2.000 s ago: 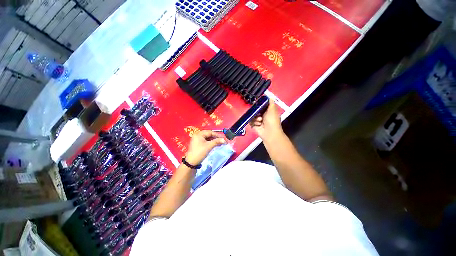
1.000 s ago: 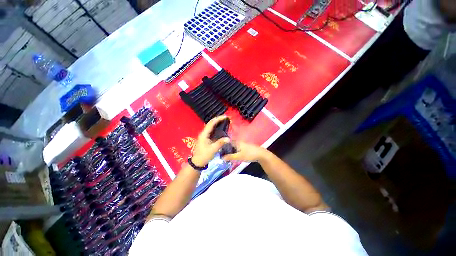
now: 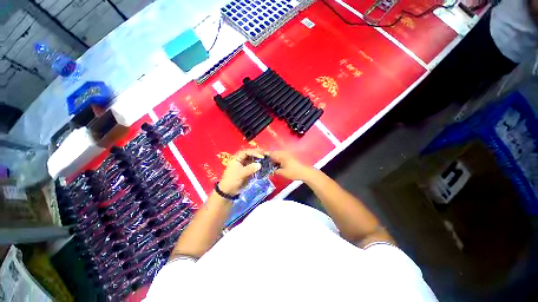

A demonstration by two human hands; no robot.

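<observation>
My left hand [image 3: 239, 172], with a dark bracelet at the wrist, and my right hand [image 3: 284, 166] hold a small dark part [image 3: 263, 163] between them near the table's front edge. Something shiny and clear like a plastic bag shows around it; the fingers hide much of it. Black housings [image 3: 283, 101] lie side by side in two blocks on the red cover just beyond. A blue-white flat packet [image 3: 248, 200] lies under my hands by the body.
Bagged dark parts [image 3: 130, 206] lie in dense columns at the left. Open boxes [image 3: 76, 154], a blue bin [image 3: 88, 97], a teal box [image 3: 186, 49] and a perforated tray [image 3: 257, 17] stand beyond. A person [image 3: 512, 29] is at the upper right.
The long black housing held between my hands two seconds ago was turned and drawn in close. Both hands are now together around a dark part with shiny clear plastic.
</observation>
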